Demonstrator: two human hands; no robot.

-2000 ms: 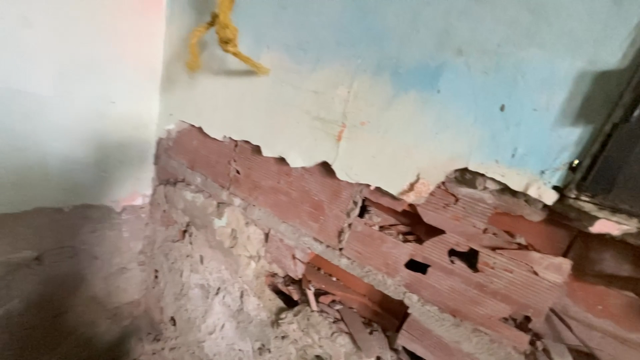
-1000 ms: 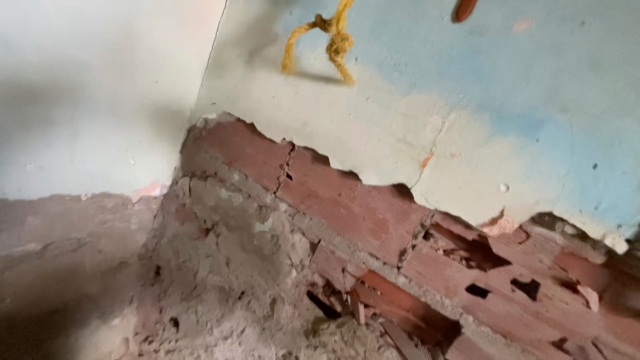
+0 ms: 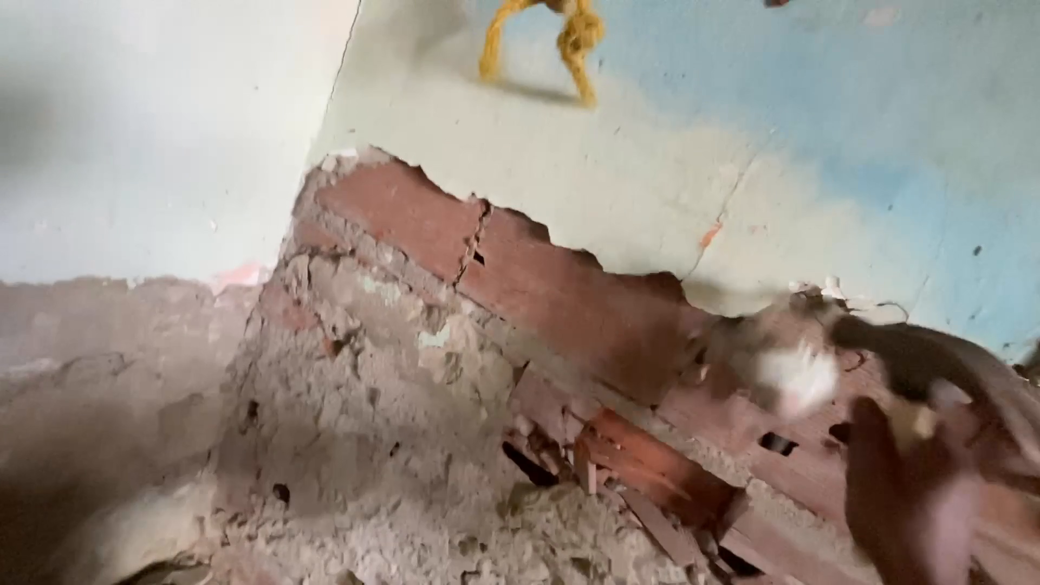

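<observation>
At the right edge, my right hand point(image 3: 914, 479) shows as a motion-blurred shape in front of the exposed red hollow bricks point(image 3: 561, 301). Close above it are a blurred dark curved shape point(image 3: 934, 349) and a pale, bright blur point(image 3: 800, 378); what they are, and whether the hand holds either, cannot be told. My left hand is out of view. Broken brick with an orange-red inner face point(image 3: 658, 463) lies exposed left of the hand.
Painted plaster point(image 3: 650, 162) covers the wall above the jagged brick edge. A knotted yellow rope point(image 3: 581, 41) hangs at the top. Rough crumbling mortar point(image 3: 390, 406) spreads below the bricks, and a white wall point(image 3: 154, 146) meets the corner at left.
My blurred right hand and the dark and pale shapes have come into view at the right. Neither earlier frame shows them. The view has shifted.
</observation>
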